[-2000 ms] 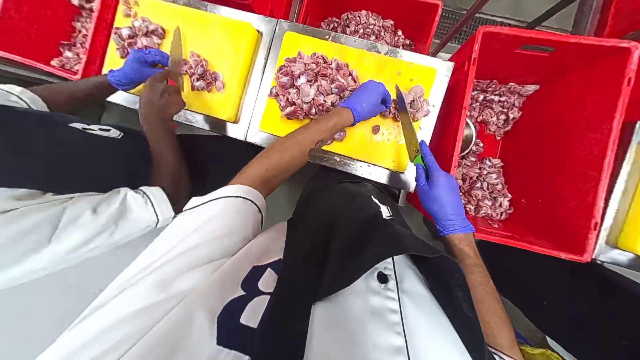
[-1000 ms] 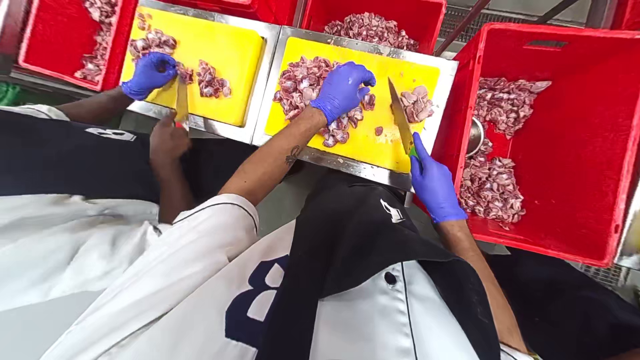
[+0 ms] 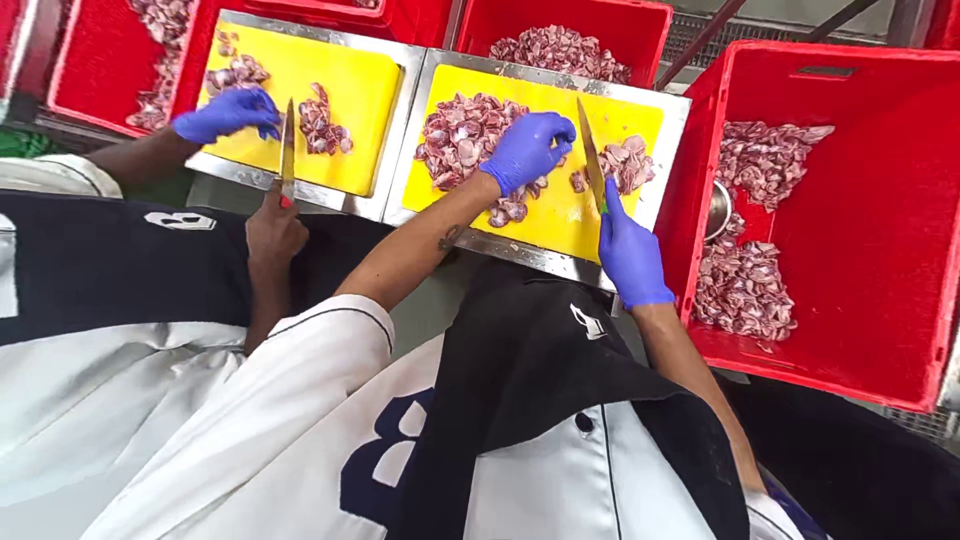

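Note:
My left hand (image 3: 529,152), in a blue glove, is over the right side of a large heap of raw meat pieces (image 3: 469,135) on a yellow cutting board (image 3: 551,217). Its fingers are bent; whether they pinch a piece cannot be seen. My right hand (image 3: 634,251), also gloved, grips a kitchen knife (image 3: 591,154) with a green handle, its blade pointing away from me over the board. Right of the blade lies a smaller pile of cut meat (image 3: 628,163), with a single piece just left of the blade.
Right of the board stands a big red crate (image 3: 862,225) holding meat and a metal bowl (image 3: 718,210). Another red crate (image 3: 562,15) with meat is behind. At left, a co-worker's gloved hand (image 3: 229,116) and a bare hand with a knife (image 3: 287,154) work over a second yellow board (image 3: 352,75).
My left hand has moved from near the knife blade back to the large heap. The knife stays in my right hand. The co-worker's hands have shifted on their board.

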